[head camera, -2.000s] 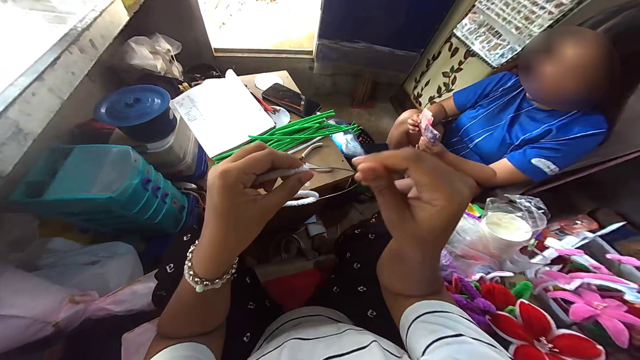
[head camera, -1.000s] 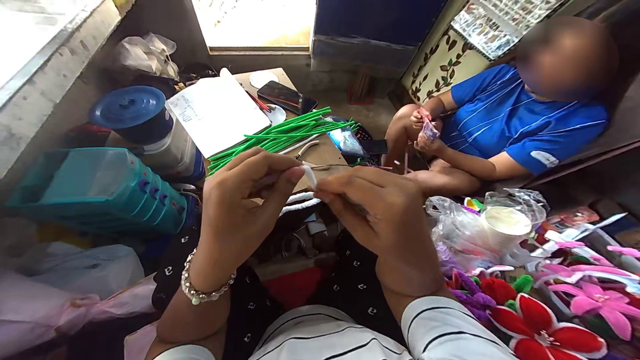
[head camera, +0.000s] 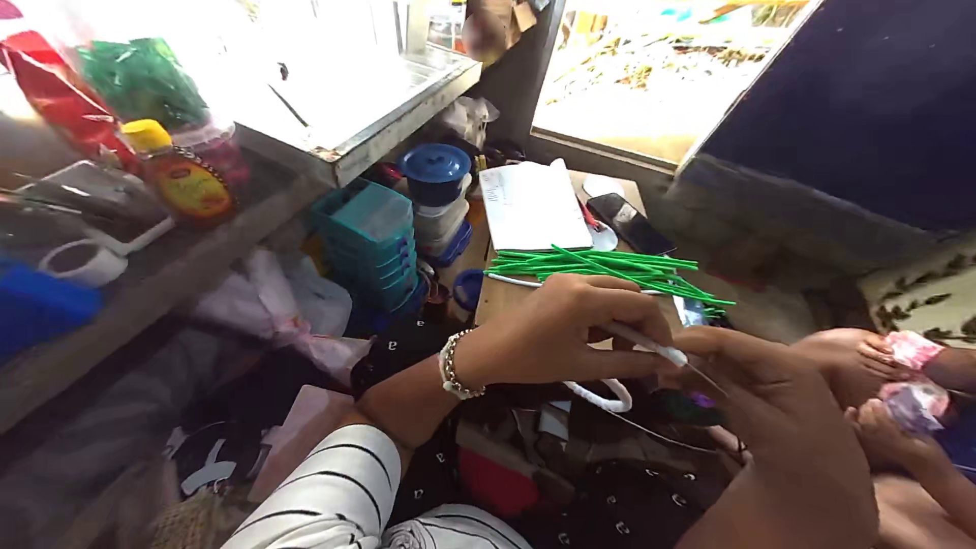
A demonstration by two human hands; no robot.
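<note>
My left hand (head camera: 572,328), with a beaded bracelet at the wrist, pinches a white wrapped stem (head camera: 637,335) between thumb and fingers. A thin wire (head camera: 705,375) sticks out of its tip towards my right hand (head camera: 762,374), whose fingertips touch the stem's end; its grip is partly hidden. Below the hands hangs a curved white wrapped length (head camera: 606,398), and a thin pale wire runs from near it to the right. Green pipe cleaners (head camera: 595,265) lie in a loose bundle just beyond my left hand.
An open notebook (head camera: 530,206), a dark phone (head camera: 629,223) and a board (head camera: 499,297) lie ahead. Teal stacked drawers (head camera: 366,244) and a blue-lidded container (head camera: 435,171) stand left. A shelf (head camera: 252,221) holds tape (head camera: 84,263) and a bottle (head camera: 187,179). Another person's hands (head camera: 884,404) hold something pink.
The view has swung left, bringing in the shelf. Both hands still meet at the white stem, and its wire-bearing tip now shows beside the right fingers.
</note>
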